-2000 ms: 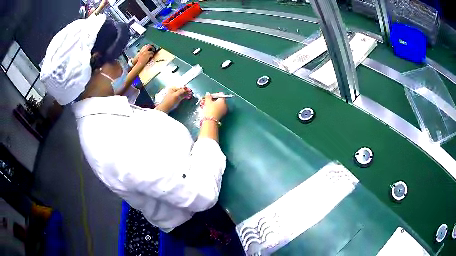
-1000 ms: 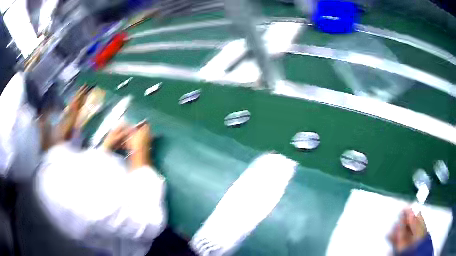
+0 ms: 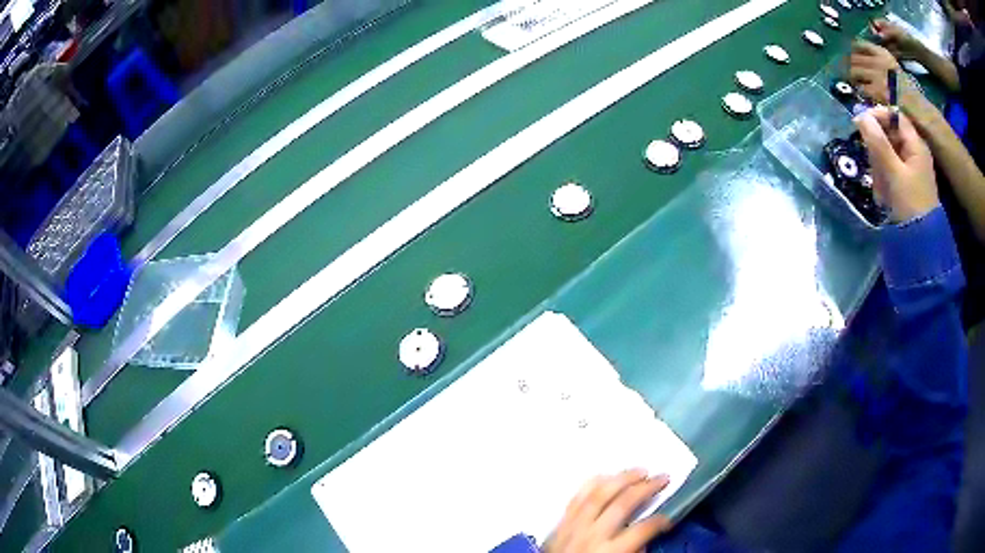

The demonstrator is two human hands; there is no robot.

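Note:
My left hand [image 3: 610,513] lies at the lower edge of the white work sheet [image 3: 464,464], fingers extended; I see nothing held in it. My right hand [image 3: 902,162], in a blue sleeve, is far right above the edge of a clear plastic tub [image 3: 799,146]. It pinches a slim dark upright object [image 3: 893,95], possibly tweezers or a disc seen edge-on. The tub holds round black speaker units [image 3: 848,167]. The sheet bears a few tiny marks. Pale-centred speaker units [image 3: 420,351] lie spaced along the green conveyor belt [image 3: 508,259], beyond the sheet.
Another person's hands and forearms [image 3: 880,73] are beyond the tub. A glossy, bright patch [image 3: 767,292] shows on the bench to the right of the sheet. A clear tray [image 3: 178,313], a blue bin [image 3: 97,283], blister trays [image 3: 81,205] and metal posts [image 3: 54,432] stand across the line.
The view has swung right. The worker in white and most of the arc strip have left the picture. Both my hands and the clear tub now show; the blue-sleeved hand's pale object is no longer visible.

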